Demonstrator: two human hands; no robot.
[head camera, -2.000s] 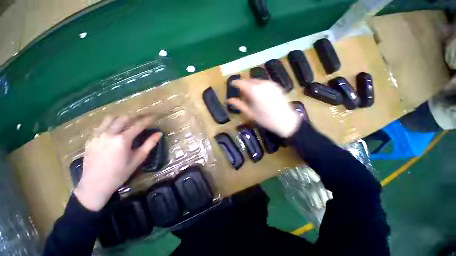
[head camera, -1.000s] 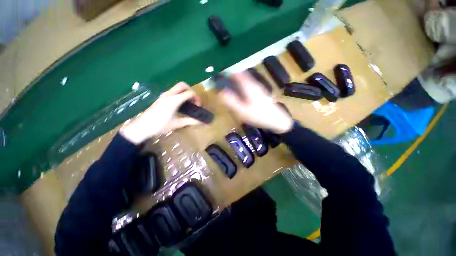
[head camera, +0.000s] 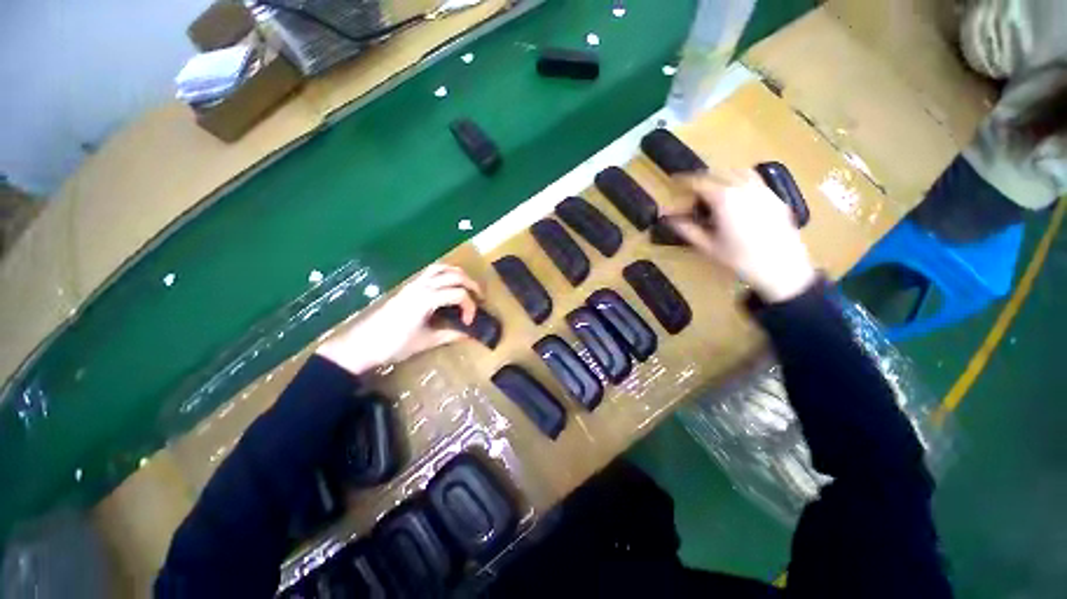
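My left hand (head camera: 412, 318) has its fingers around a narrow black piece (head camera: 483, 329) at the tray's upper right corner. My right hand (head camera: 739, 229) is over the right part of the cardboard, with its fingers at a black piece (head camera: 670, 231); whether it grips the piece is unclear. More narrow black pieces lie in two loose rows, an upper row (head camera: 562, 250) and a lower, glossier row (head camera: 570, 371). The clear blister tray (head camera: 435, 412) holds larger black housings (head camera: 470, 501) along its near side, partly behind my left sleeve.
The green conveyor (head camera: 386, 193) runs behind the bench with two black pieces on it. A small box (head camera: 242, 98) and papers stand on the far ledge. At right are a blue stool (head camera: 954, 272) and part of another person (head camera: 1030, 129). White parts in clear plastic (head camera: 761, 433) lie below.
My left hand still has a black piece, now lower beside the tray. My right hand has moved right, uncovering the upper row. The view has shifted and the belt pieces appear lower and further left.
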